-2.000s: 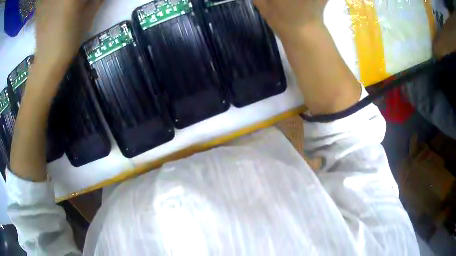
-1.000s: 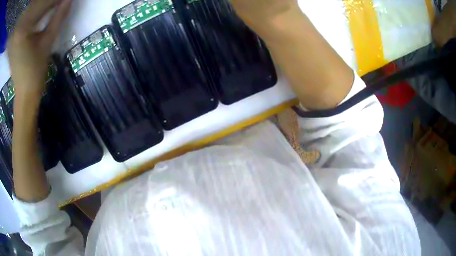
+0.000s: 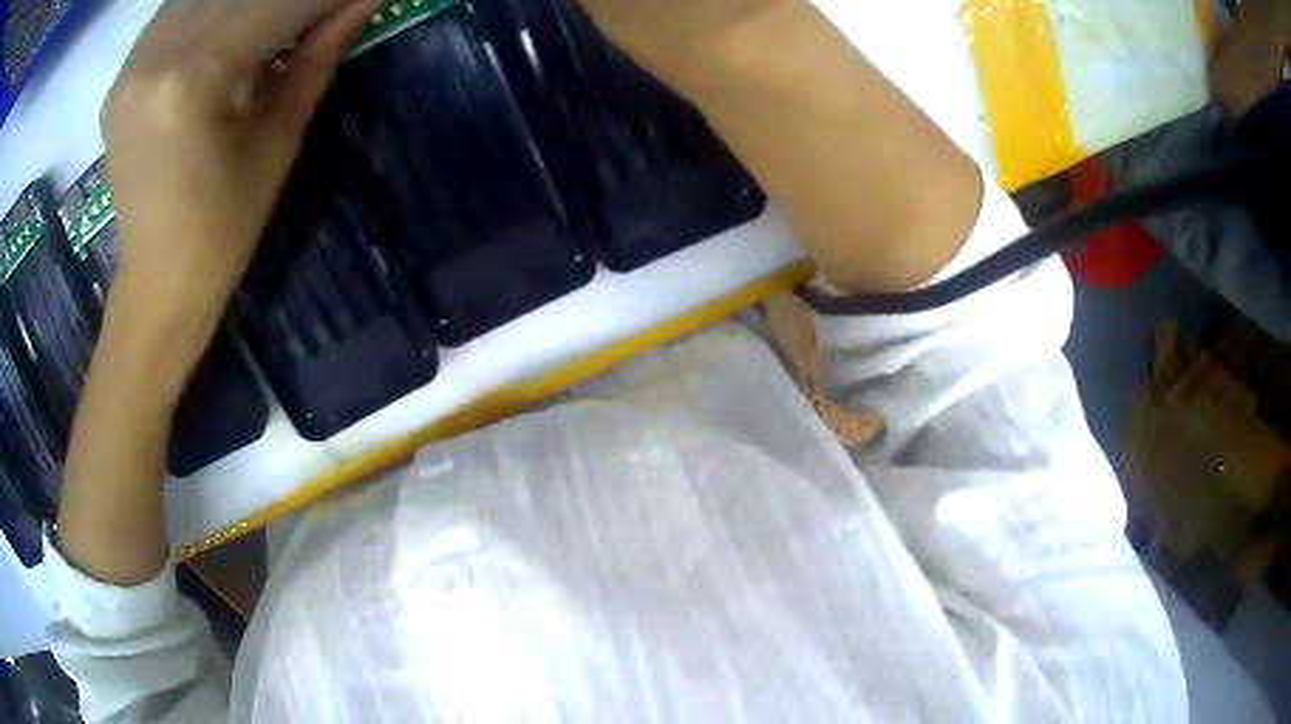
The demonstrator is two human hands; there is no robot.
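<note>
Several black housings (image 3: pixel 489 212) lie side by side in a slanting row on the white table covering (image 3: pixel 680 294). Green circuit boards (image 3: pixel 94 207) cross their far ends. My left hand (image 3: pixel 234 85) is over the far end of a housing at the upper left, fingers pointing right near a green board. Its fingertips are partly hidden, and whether it holds anything is unclear. My right forearm reaches up over the right-hand housings. My right hand is cut off by the top edge.
A black driver cord (image 3: pixel 1048 248) crosses my right forearm. Yellow tape (image 3: pixel 1022 92) lies across the bench at right and along its near edge. A blue-rimmed tray (image 3: pixel 50 50) is at the upper left. Another person's hand (image 3: pixel 1249 60) shows at the upper right, with cartons (image 3: pixel 1203 474) below.
My left hand has moved right, from the upper left to over a housing's board end. My right forearm has shifted left and up. The housings appear slightly lower-left in view.
</note>
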